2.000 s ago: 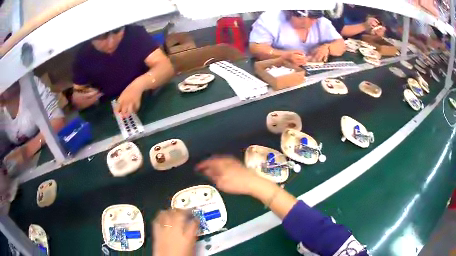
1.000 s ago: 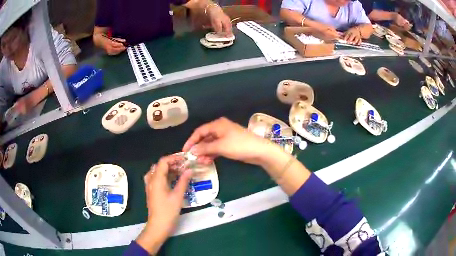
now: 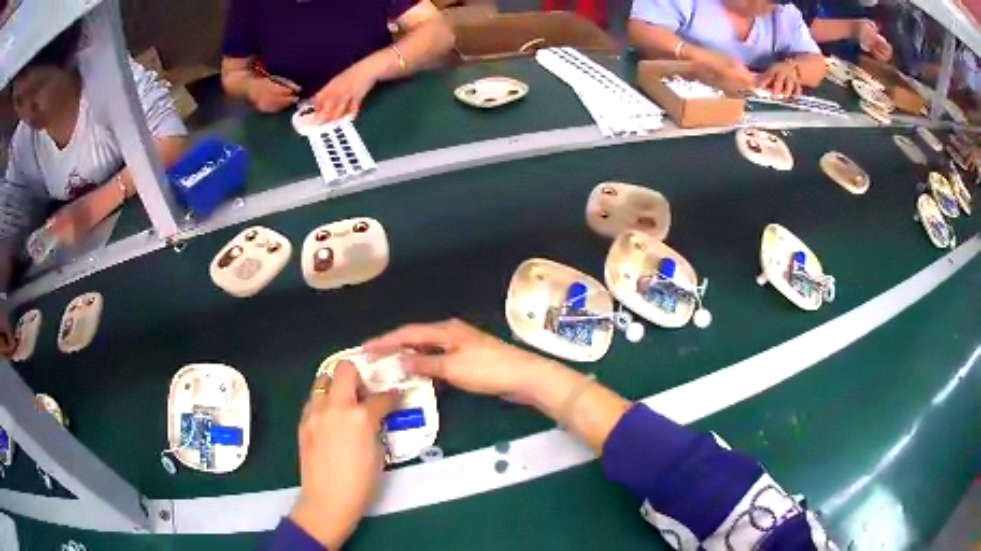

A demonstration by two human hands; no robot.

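An open cream housing half [image 3: 422,429] lies on the belt near the front rail, with a blue block [image 3: 406,419] inside and a small pale disc [image 3: 431,454] beside its lower edge. My left hand [image 3: 342,436] covers its left side, fingertips at its upper end. My right hand [image 3: 457,361] reaches in from the right, fingertips at the upper end too. Something pale is between the fingertips; it is too blurred to name. Another open housing half [image 3: 209,418] with a blue board lies to the left.
Two cream covers [image 3: 344,253] lie behind my hands. Open housings with wired discs [image 3: 559,310] lie to the right. The metal rail [image 3: 506,470] runs in front. Opposite, people work beside sticker sheets [image 3: 602,92], a carton [image 3: 688,99] and a blue bin [image 3: 208,175].
Since one second ago my right hand has moved down and left, its fingertips lower over the housing. The housings at left and centre have shifted slightly left. Opposite, a hand has moved onto the sticker sheet.
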